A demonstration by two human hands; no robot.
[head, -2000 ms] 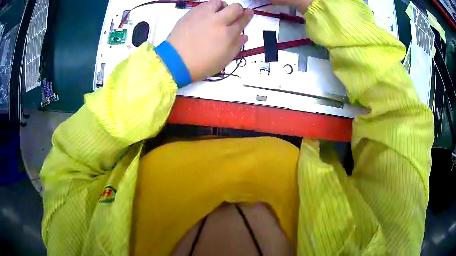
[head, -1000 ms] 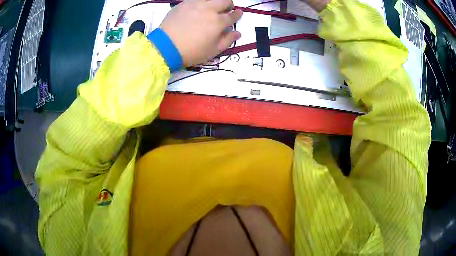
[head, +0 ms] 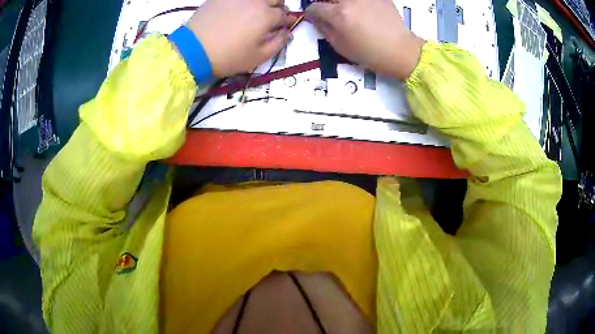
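The white display back panel [head: 375, 107] lies in front of me. My left hand [head: 238, 38], with a blue wrist strap [head: 191, 53], is at the panel's upper part, fingers closed around the red wire harness [head: 295, 15]. My right hand [head: 366, 32] pinches the same harness just to the right; the fingertips of both hands nearly meet. A thin yellow strand shows between them. A second red harness [head: 277, 76] runs slanting below the hands. A black tape strip [head: 327, 64] lies across its right end, partly under my right hand. Thin black cable [head: 220, 112] curves below my left hand.
Red edging [head: 313, 154] runs along the panel's near edge. A narrow metal rail [head: 359, 118] lies above it. Release-paper sheets [head: 527, 62] are at the right, with black strips [head: 562, 85] beyond. Another patterned sheet [head: 27, 81] lies on the green mat [head: 79, 49] at the left.
My right hand has come left from the upper right to beside my left hand. My left hand and the panel show farther left in view. The green circuit board is now mostly covered.
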